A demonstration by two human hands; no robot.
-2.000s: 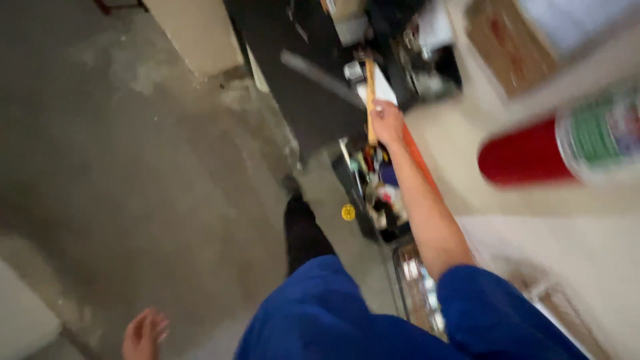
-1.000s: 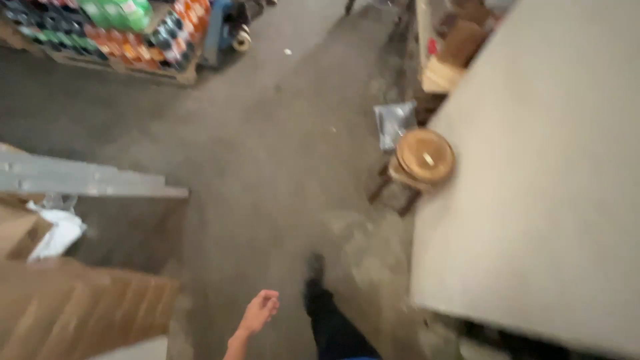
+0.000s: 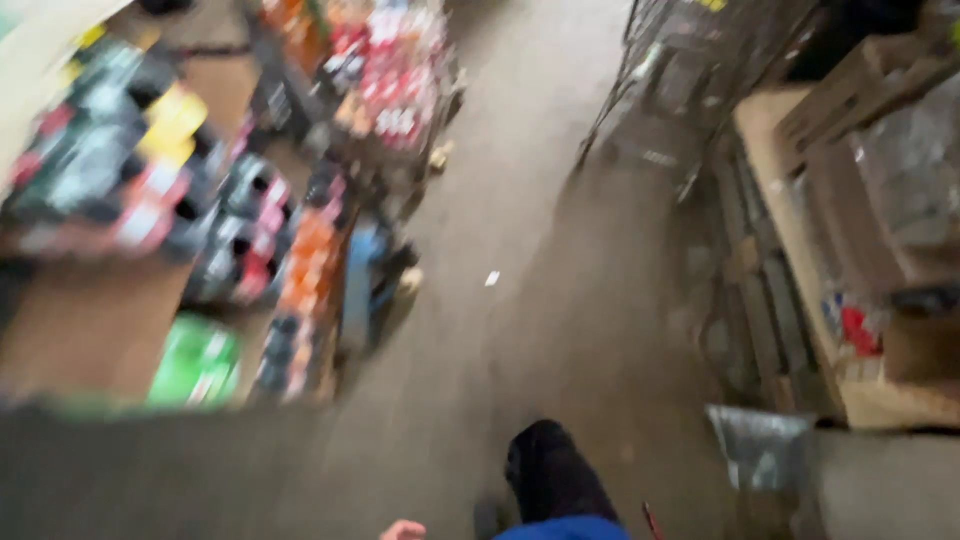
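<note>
Only the fingers of my left hand [image 3: 403,529] show, at the bottom edge left of my dark-trousered leg. They look curled, and whether they hold anything cannot be made out. My right hand is outside the picture. A thin reddish stick-like thing [image 3: 652,520] pokes up at the bottom edge, right of my leg; what holds it is hidden. The concrete floor [image 3: 480,375] lies under me.
Blurred stacks of shrink-wrapped bottles [image 3: 307,262] line the left, with a green pack [image 3: 196,360] near them. Cardboard boxes [image 3: 844,202] and a clear plastic bag [image 3: 761,446] are on the right. A white scrap [image 3: 492,279] lies on the floor ahead.
The view has moved forward along the floor, away from the black surface and tool box. My right hand, on a yellow-orange thing two seconds ago, has left view. The round stool has also gone from view.
</note>
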